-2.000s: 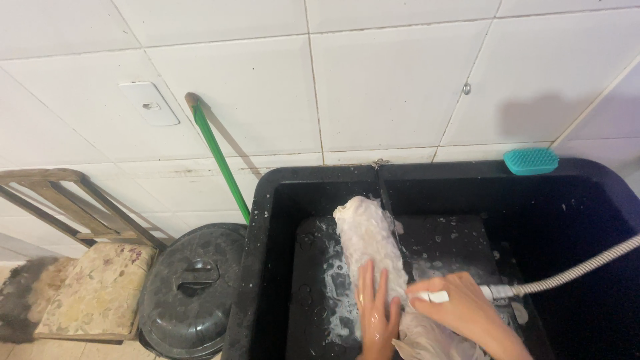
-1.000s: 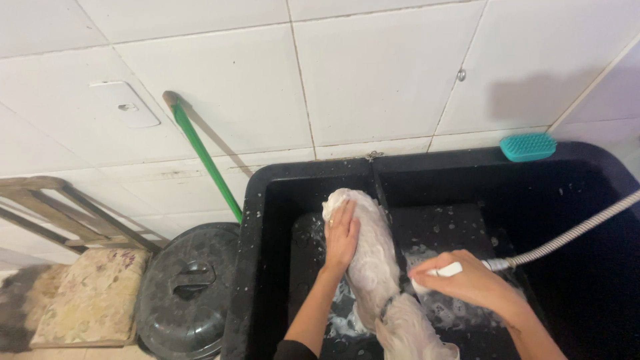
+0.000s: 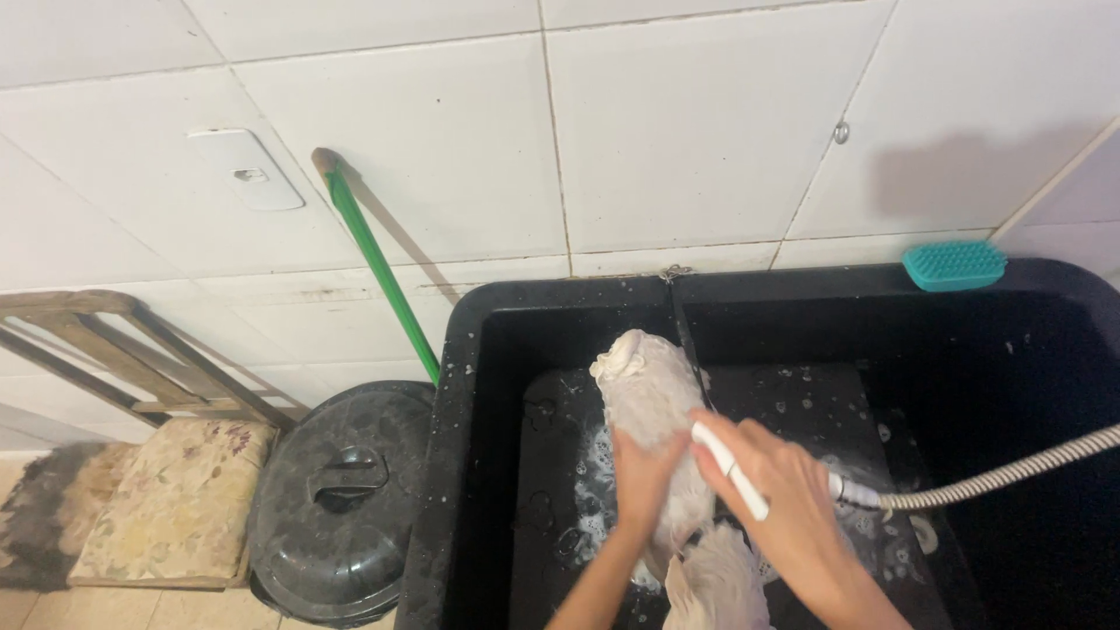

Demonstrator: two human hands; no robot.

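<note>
A wet, white-furred dog (image 3: 647, 385) stands in a black plastic tub (image 3: 464, 394), seen from above, with a dark lead running from its neck area to the tub's back rim. My left hand (image 3: 646, 477) lies against the left side of its body, fingers spread on the fur. In my right hand (image 3: 770, 481) is a white handheld sprayer (image 3: 731, 468), held close to the dog's right side; its ribbed hose (image 3: 1006, 472) leads off to the right. Suds lie on the tub floor around the dog.
A teal bristle brush (image 3: 954, 266) rests on the tub's back rim. Left of the tub are a black lidded bin (image 3: 341, 507), a green pole (image 3: 381, 271) leaning on the tiled wall, and a wooden chair (image 3: 105, 332) with a floral cushion (image 3: 175, 499).
My left hand has moved from the far end of the dog's body back toward me. The sprayer in my right hand has come closer to the dog's side.
</note>
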